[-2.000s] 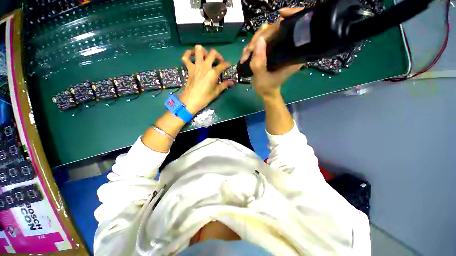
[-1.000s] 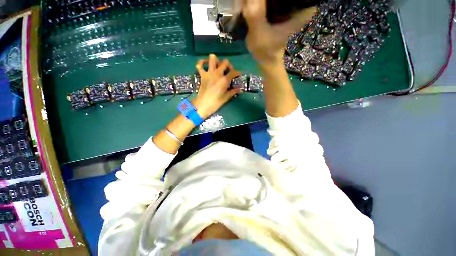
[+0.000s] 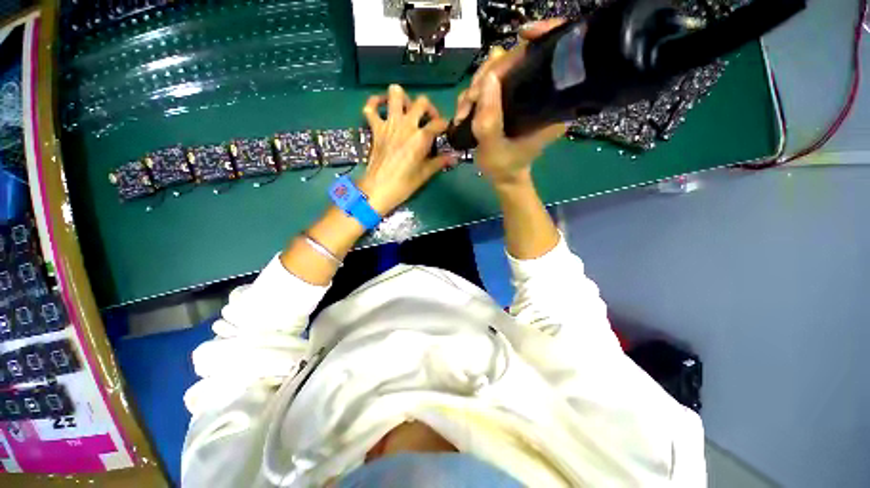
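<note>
A row of joined modules (image 3: 254,157) lies across the green mat, with thin wire tails towards the front edge. My left hand (image 3: 403,148) rests over the right part of the row, fingers spread and bent, thumb and fingertips at a module near the driver tip. My right hand (image 3: 498,119) is closed around the lower end of the black electric screwdriver (image 3: 591,71), which is tilted with its tip down at the right end of the row. The tip and the module under it are mostly hidden by the fingers.
The white and dark green screw feeder (image 3: 418,43) stands at the back. A pile of modules (image 3: 634,119) lies at right, partly behind the screwdriver. Clear blister trays (image 3: 191,71) lie at back left. White scrap (image 3: 396,225) lies at the front edge. Circuit boards (image 3: 36,362) lie on printed cardboard (image 3: 76,456) at left.
Since one second ago, my right hand has brought the screwdriver from the screw feeder back to the right end of the row. My left hand stays over the row.
</note>
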